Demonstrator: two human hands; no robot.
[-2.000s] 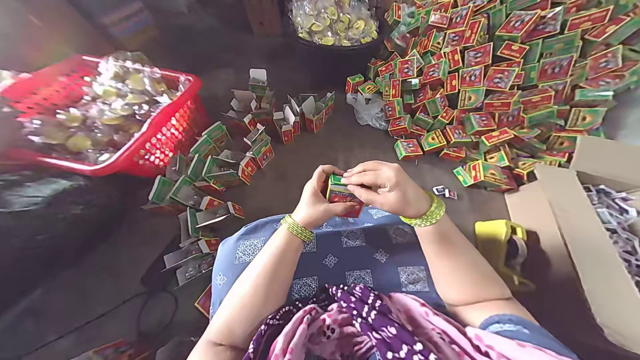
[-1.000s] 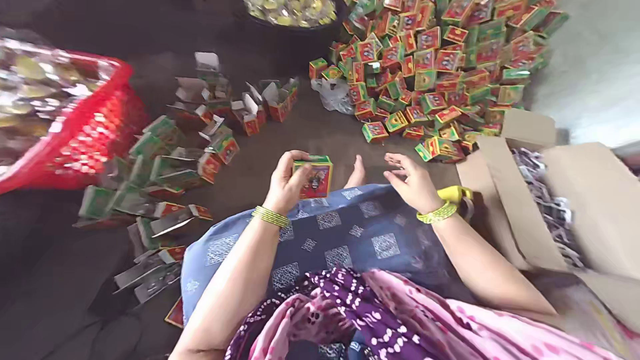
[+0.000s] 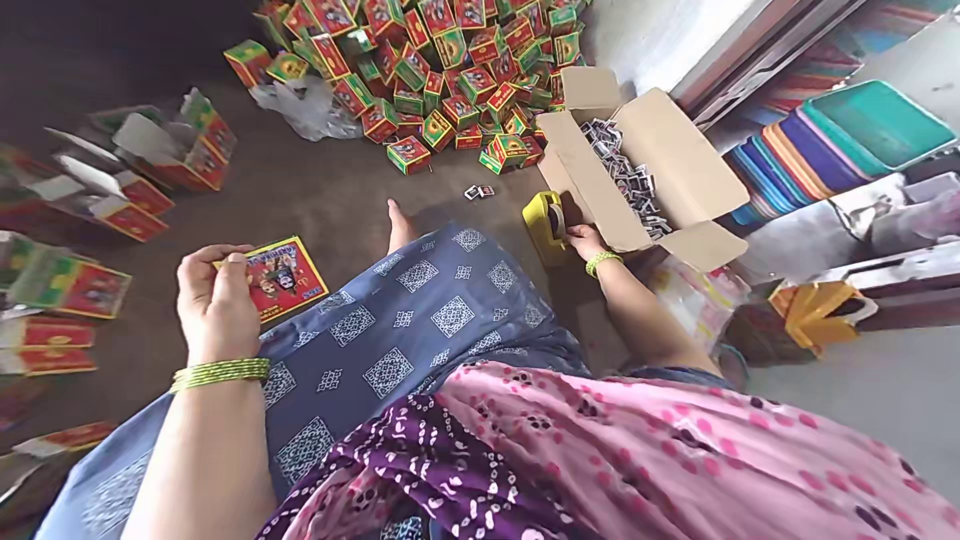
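Note:
Between the thumb and fingers of my left hand [image 3: 217, 300] is a small printed cardboard box [image 3: 289, 277], red and green with yellow edges, held above my left knee. My right hand [image 3: 586, 241] reaches out to the right and touches a yellow tape dispenser [image 3: 541, 225] with a roll of tape [image 3: 557, 221] in it, standing on the floor beside the open carton. Whether the fingers grip the tape is too small to tell. Two small dark packets [image 3: 478, 193] lie on the floor left of the dispenser.
A heap of printed boxes [image 3: 457, 75] lies ahead, with a clear plastic bag [image 3: 307, 109] at its edge. An open carton [image 3: 675, 150] of small packets stands at right, before stacked colored trays [image 3: 810, 150]. Open-topped boxes [image 3: 172, 150] stand at left.
My right hand has moved away from the box to the yellow dispenser at the right. My left hand still holds the box. The view has swung to the right.

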